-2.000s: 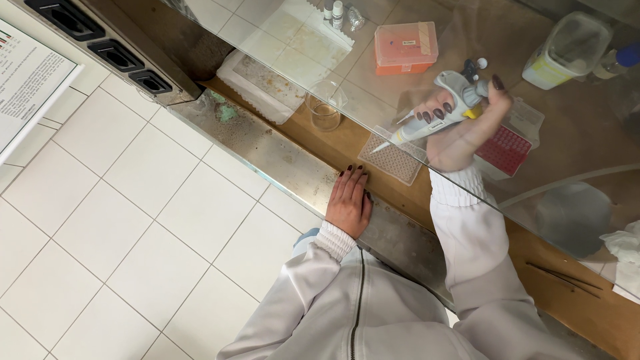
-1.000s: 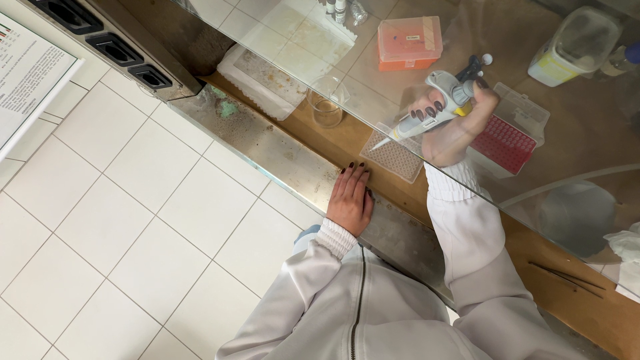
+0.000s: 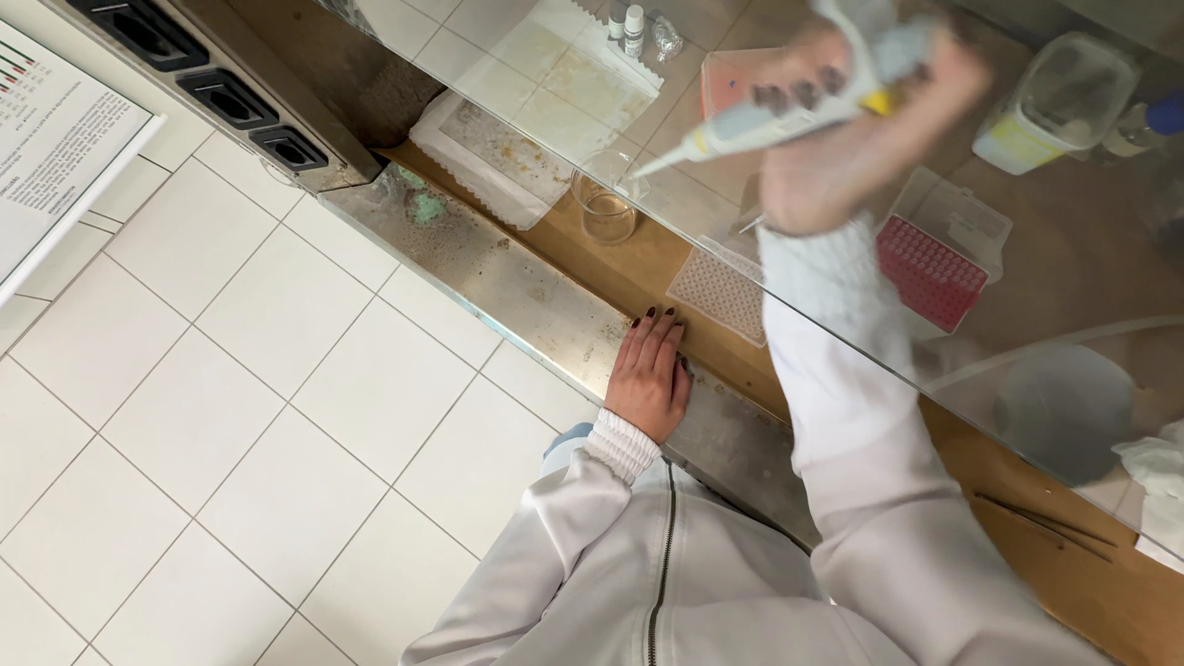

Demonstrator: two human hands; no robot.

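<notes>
Behind the glass sash, my right hand [image 3: 846, 129], blurred, grips a micropipette [image 3: 786, 120] with a pale tip pointing down-left. The tip appears just above a small glass beaker [image 3: 608, 217] of clear liquid; whether it is over the opening I cannot tell. My left hand [image 3: 647, 375] lies flat on the metal front edge of the cabinet, holding nothing. Just beyond its fingertips lies a clear multi-well plate [image 3: 717, 291]. Right of my right wrist is an open pipette tip box [image 3: 932, 273] with a pink rack. An orange-lidded box [image 3: 731, 83] is partly hidden behind my right hand.
The glass sash [image 3: 1045, 453] slants across the work area. Stained white paper [image 3: 495, 157] lies left of the beaker. Small vials [image 3: 634, 32] stand at the back. A clear plastic container [image 3: 1054, 102] stands at right. Metal tweezers [image 3: 1045, 525] and crumpled white tissue [image 3: 1156, 472] are at lower right.
My right hand has moved up and left with the micropipette, from over the well plate toward the beaker. The left hand has stayed on the metal edge.
</notes>
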